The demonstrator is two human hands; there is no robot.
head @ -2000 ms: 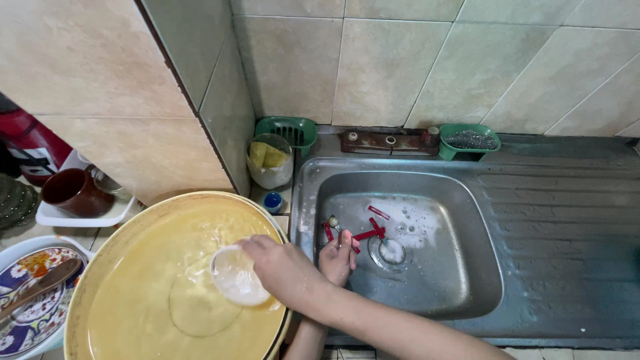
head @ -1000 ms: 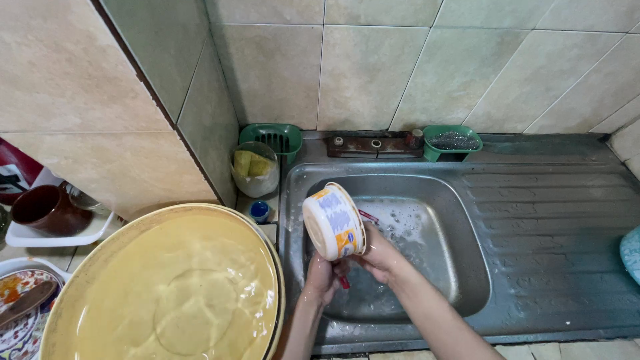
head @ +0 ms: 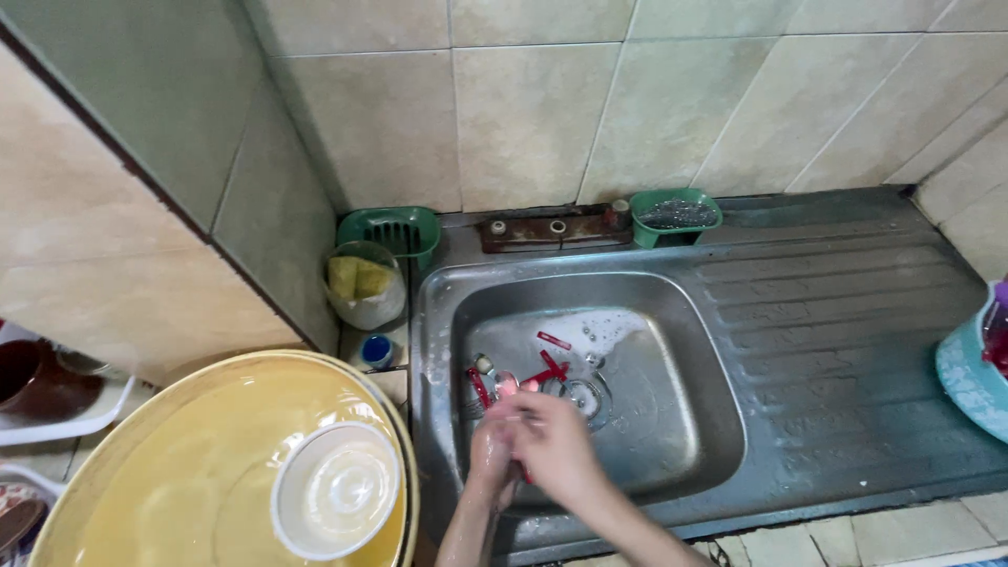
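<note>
Both hands are together over the lower left of the steel sink (head: 669, 378). My left hand (head: 492, 457) is closed around red-handled cutlery (head: 527, 472), mostly hidden by the fingers. My right hand (head: 555, 441), blurred, lies against it and grips the same bundle; shiny rounded ends show above the fingers. Several red-handled pieces of cutlery (head: 479, 387) lie in the sink beyond the hands, near the drain (head: 584, 398) and some suds. Left of the hands, a white plastic tub (head: 336, 490) floats in a large yellow basin of water (head: 181, 441).
Behind the sink are a green soap dish (head: 425, 228), a container with a yellow sponge (head: 366, 283), a brown tap base (head: 520, 233) and a green holder with a steel scourer (head: 676, 216). A blue cap (head: 377, 350) stands left. A turquoise basin (head: 976, 370) sits on the right drainboard.
The white tub, held over the sink one second ago, now floats in the yellow basin, let go by my right hand. That hand has come against my left hand.
</note>
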